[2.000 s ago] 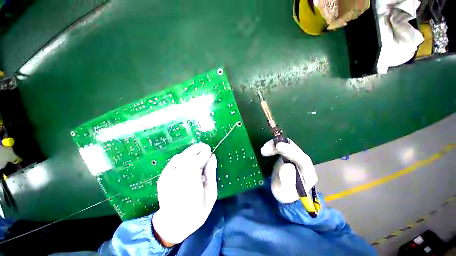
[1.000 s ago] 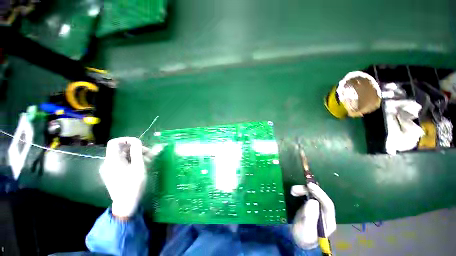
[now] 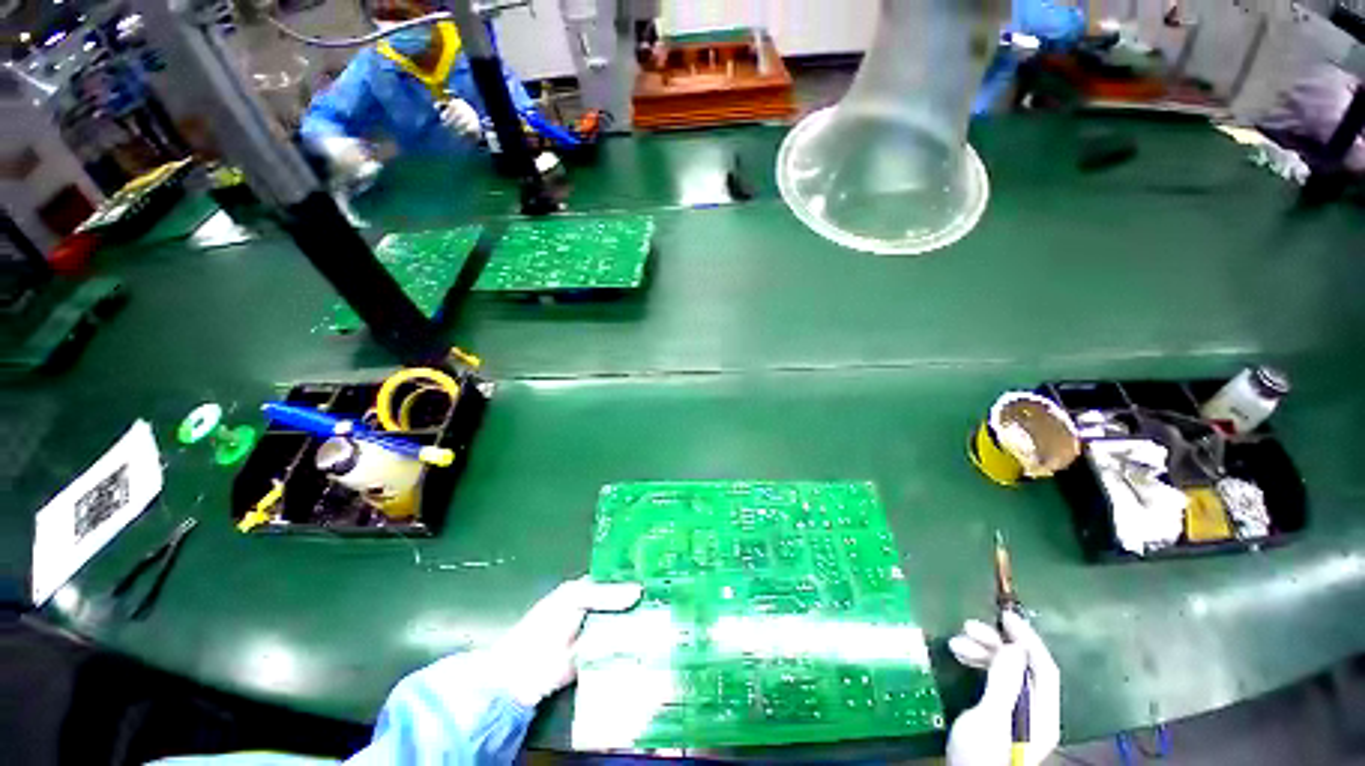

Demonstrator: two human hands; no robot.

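Observation:
The green circuit board (image 3: 749, 614) lies square in front of me, with glare over its lower part. My left hand (image 3: 562, 641), in a white glove, grips its left edge with the thumb on top; the fingers are partly hidden. My right hand (image 3: 1006, 691), white-gloved, holds the soldering iron (image 3: 1006, 581) right of the board, its copper tip pointing forward and clear of the board. A thin pale line, perhaps solder wire (image 3: 464, 563), lies on the bench left of the board; I cannot see it in my left hand.
The left tray (image 3: 337, 516) holds a yellow ring, blue tool and bottle. Cutters (image 3: 154, 569), a green spool (image 3: 217, 434) and a coded card (image 3: 99, 509) lie further left. The striped pot (image 3: 1025, 437) adjoins the right tray (image 3: 1183, 546). A clear hood (image 3: 883, 180) hangs ahead; a person works beyond.
The view has lifted and widened. My left hand has moved from left of the board, where it held the wire, onto the board's left edge. My right hand still holds the iron beside the board.

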